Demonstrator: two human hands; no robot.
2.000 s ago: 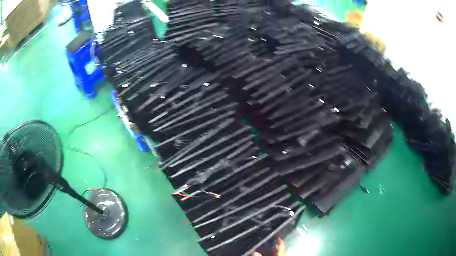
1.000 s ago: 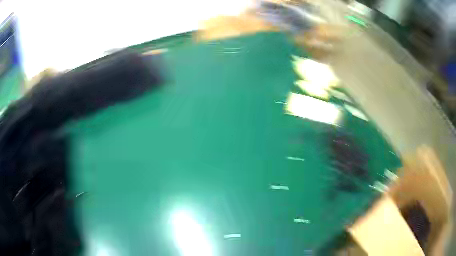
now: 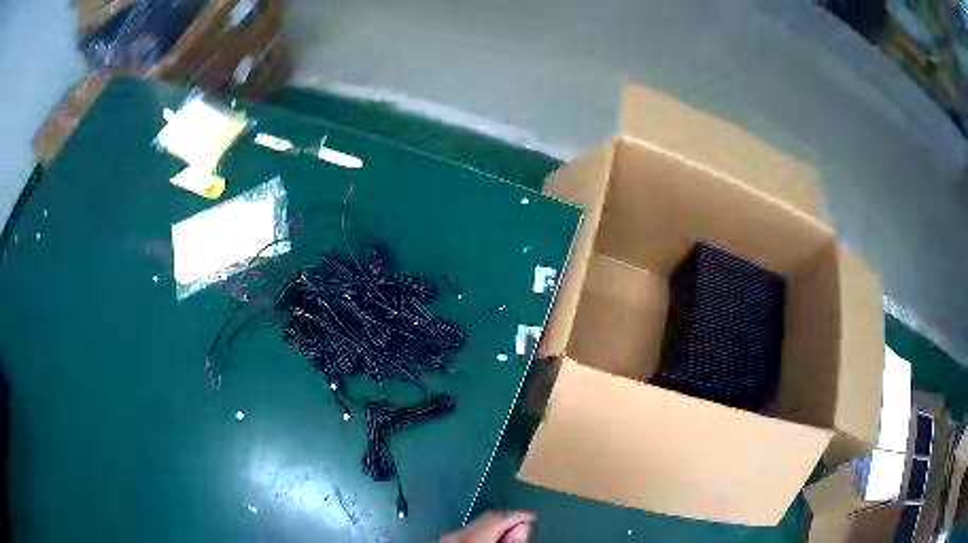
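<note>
A loose tangled pile of thin black cables (image 3: 366, 313) lies on the green table (image 3: 106, 350). One bundled cable (image 3: 409, 412) lies at its near side, with a small connector (image 3: 402, 507) at its end. A hand, apparently my left hand (image 3: 494, 527), is cut off by the bottom edge, near the table's edge. Only part of it shows, so I cannot tell whether it holds anything. My right hand is not in view.
An open brown carton (image 3: 679, 440) stands beyond the table's right edge, holding a dark ribbed stack (image 3: 727, 323). A flat clear bag with white contents (image 3: 230, 239), a yellowish-white packet (image 3: 202, 138) and a white slim tool (image 3: 340, 158) lie at upper left. White bits are scattered about.
The view has swung right, from the rows of black panels and the fan, across the table, to the cable pile and the open carton. A hand shows again at the bottom edge.
</note>
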